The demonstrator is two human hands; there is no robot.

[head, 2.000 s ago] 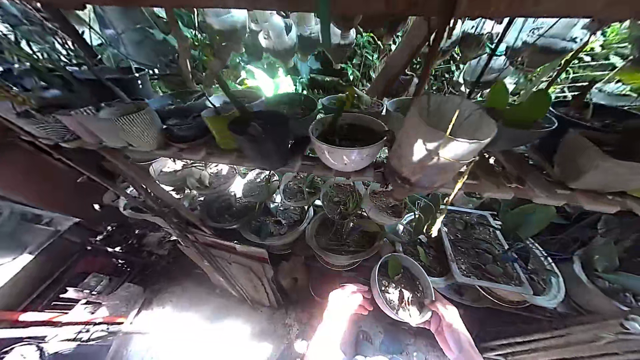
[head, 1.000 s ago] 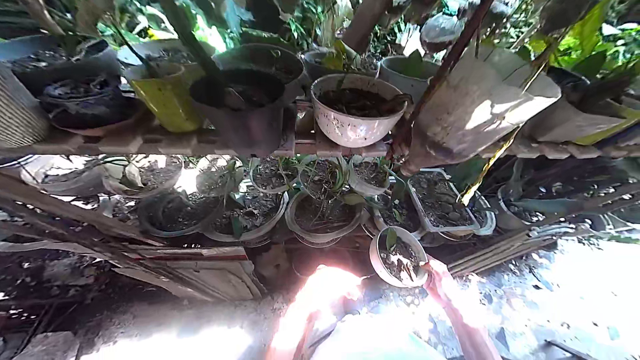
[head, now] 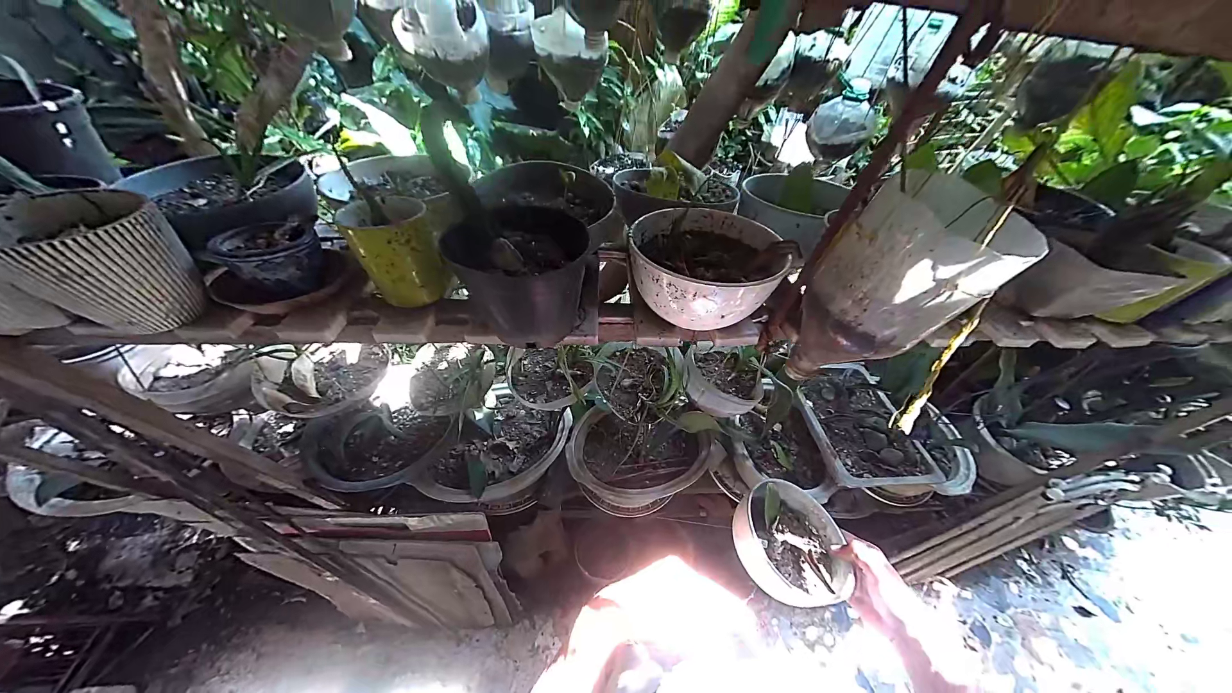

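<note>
My right hand (head: 871,573) grips the right rim of a small round plant pot (head: 791,544), tilted, with soil and a short green leaf in it. Left of the pot, strong glare washes out my left hand (head: 640,602); its fingers cannot be made out. Just behind the held pot, on the lower level, stand a rectangular planter (head: 871,423) of soil and a round pot (head: 640,457) with thin leaves.
A slatted wooden shelf (head: 385,322) crosses above, holding a white speckled bowl (head: 710,298), a black pot (head: 520,289), a yellow pot (head: 397,255) and a ribbed pot (head: 125,265). Cut plastic bottles (head: 568,48) hang overhead. A slanting wooden post (head: 164,414) stands at left, bundled poles (head: 991,529) at right.
The small pot stays in my right hand throughout. My left hand, near the pot two seconds ago, is now lost in glare. The view has shifted.
</note>
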